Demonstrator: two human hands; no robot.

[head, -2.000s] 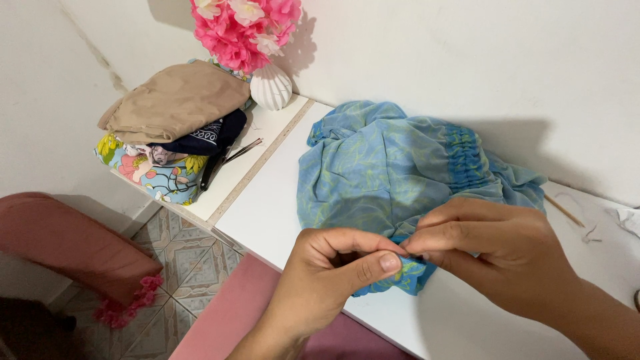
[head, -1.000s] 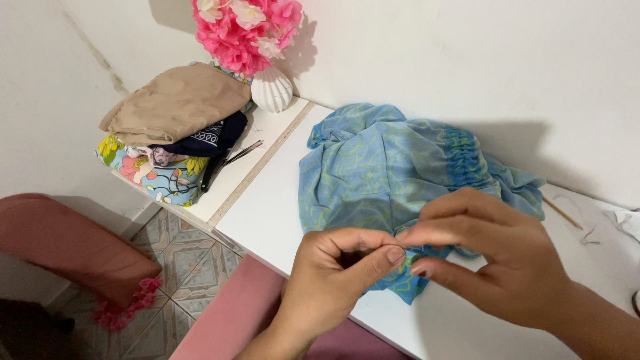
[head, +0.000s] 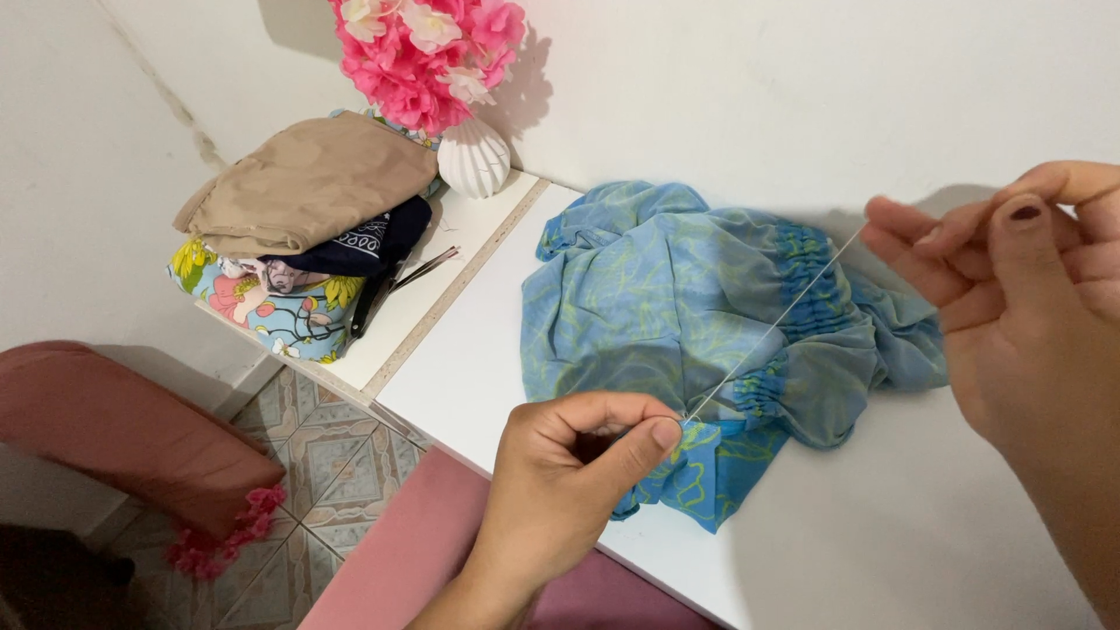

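A blue garment with a yellow-green pattern and shirred, gathered parts (head: 612,306) lies on a white tabletop (head: 472,385). Its near edge is pinched between thumb and forefinger of my left hand (head: 582,477). From that pinch a thin pale thread (head: 770,328) runs taut, up and right, to the fingers of my right hand (head: 1024,254). My right hand is raised to the right of the garment, with thumb and fingers closed at the thread's upper end. Whether a needle is between those fingers cannot be made out.
At the left end of the table, folded cloths (head: 306,184) are stacked beside dark-handled scissors (head: 376,302). Behind them, a white ribbed vase (head: 473,157) holds pink and white flowers (head: 429,52). A pink padded seat (head: 402,542) is below the near edge; the wall borders the back.
My right hand has moved away from my left, up and to the right, and the thread is now stretched between them. My left hand has stayed at the cloth's edge.
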